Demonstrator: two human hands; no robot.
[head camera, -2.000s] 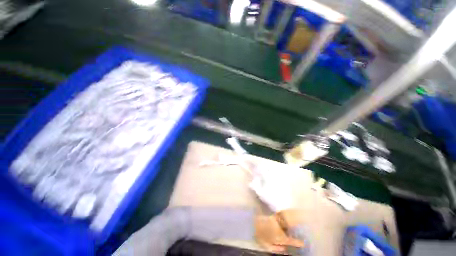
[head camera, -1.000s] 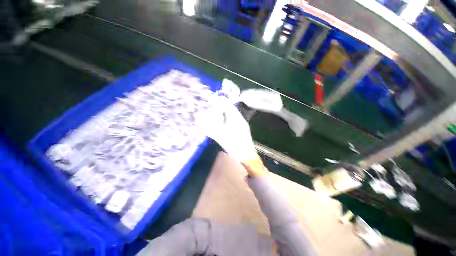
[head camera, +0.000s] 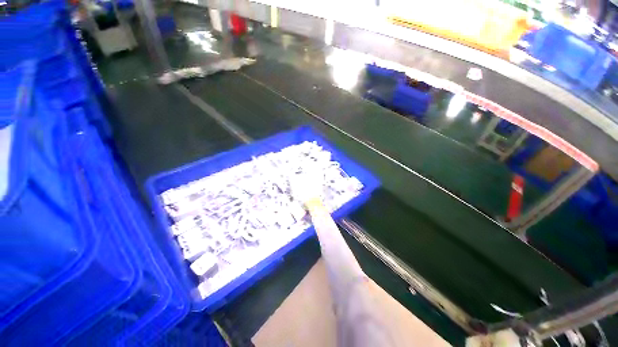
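The blue crate (head camera: 261, 272) lies tilted in view, left of centre, filled with white power adapters and cords (head camera: 237, 203). My right hand (head camera: 307, 186), in a white glove, reaches into the crate's right half, over the adapters. Its fingers blend into the white pieces, so their closure and anything held cannot be made out. My right sleeve runs up from the bottom edge. My left hand is out of the picture.
Stacked blue crates (head camera: 101, 223) stand close at left. The beige board (head camera: 298, 315) lies under my forearm. The green conveyor belt (head camera: 406, 217) with its metal rail runs behind. White cords and a metal post (head camera: 576, 313) are at lower right.
The view has swung left, showing more stacked crates. My gloved right hand has moved from the crate's far right corner into the crate. My left sleeve has left the picture.
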